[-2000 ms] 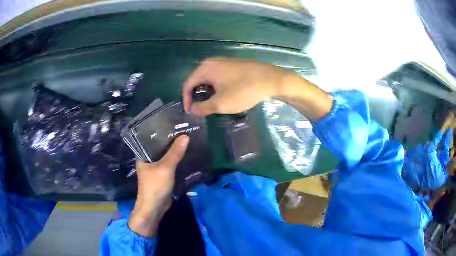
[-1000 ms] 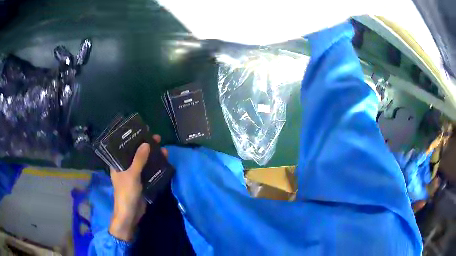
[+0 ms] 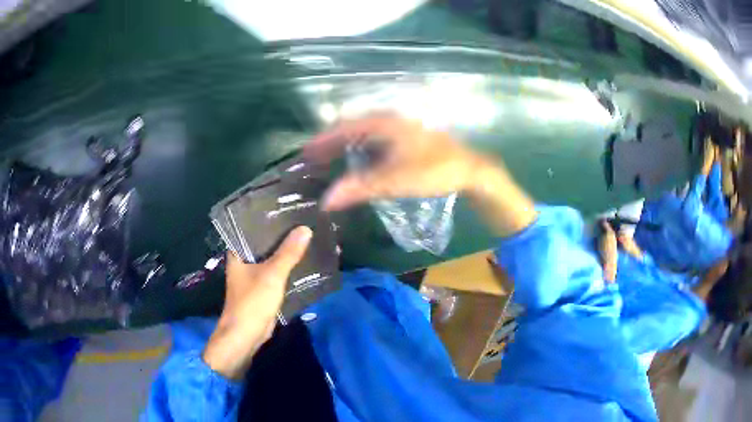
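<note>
My left hand [image 3: 256, 297] holds a fanned stack of dark cards or manuals [image 3: 284, 218], with small white print and pale edges, thumb on top. My right hand [image 3: 412, 165] is blurred, above and right of the stack. Its thumb and fingers curl around a small dark, blurred bundle [image 3: 368, 155], likely a coiled cable. A crinkled clear poly bag full of shiny black bundles [image 3: 62, 239] lies at the left. Loose black bundles [image 3: 148, 268] lie between it and my left hand. The second dark pile cannot be made out clearly behind the hands.
A clear flat poly bag [image 3: 416, 224] lies on the green bench [image 3: 528, 165], partly behind my right hand. Open brown cartons [image 3: 466, 317] stand below the bench edge. Dark flat pieces [image 3: 651, 152] and people in blue smocks [image 3: 684, 222] are at the right. A white panel [image 3: 321, 16] is above.
My right hand, out of view one second ago, is back over the stack with a dark bundle. The held stack shows further right, and the flat bag is now partly covered by my right hand.
</note>
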